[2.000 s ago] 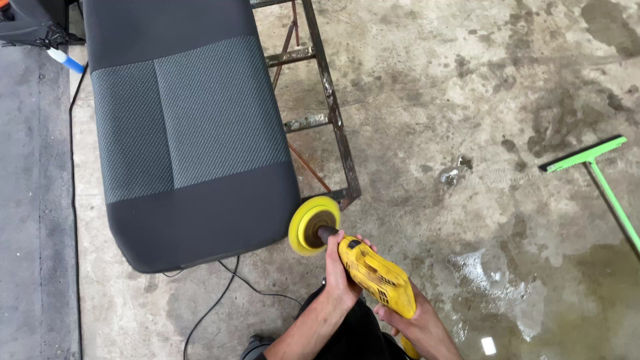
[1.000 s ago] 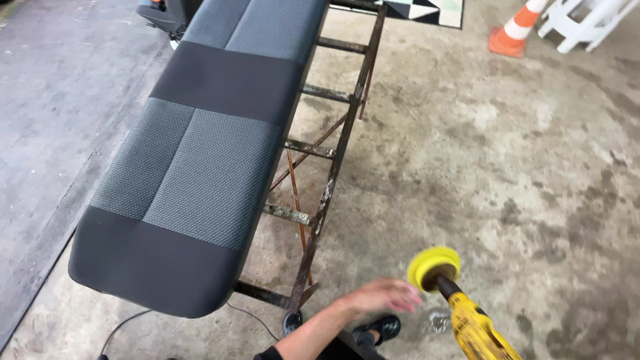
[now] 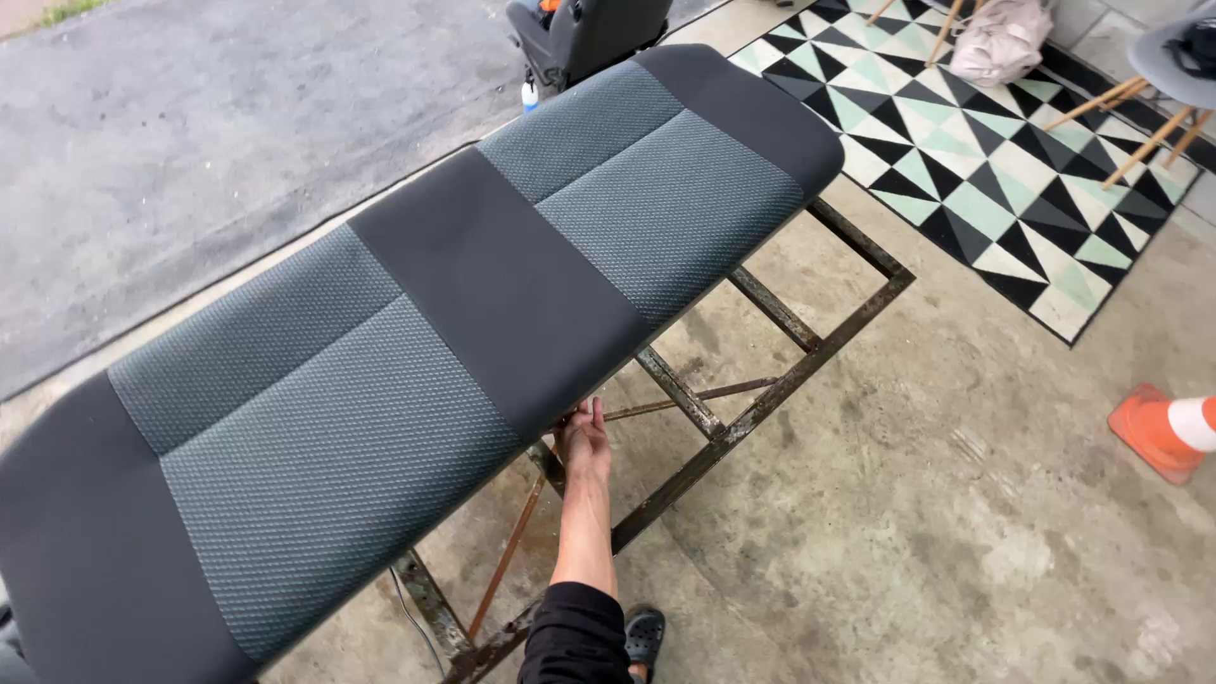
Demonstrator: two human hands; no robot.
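Observation:
A long vehicle bench seat cushion (image 3: 494,275), with dark smooth fabric panels and grey-blue textured ones, lies on a rusty metal frame (image 3: 684,475). My left hand (image 3: 583,439) is at the cushion's near lower edge, beside a crossbar of the frame. Its fingers are bent and partly tucked under the edge, so whether they grip anything is hidden. My right hand is out of view, and so is the yellow power polisher.
An orange and white traffic cone (image 3: 1164,432) stands at the right. A patterned rug (image 3: 988,190) with chair legs and a pale bag (image 3: 1002,43) is at upper right. Behind the cushion are a dark seat (image 3: 608,43) and a bottle (image 3: 529,96). A cable (image 3: 410,608) hangs near the frame.
My left hand has left the polisher it touched two seconds ago and is now at the cushion's lower edge. The polisher has gone out of view. The view has swung along the cushion.

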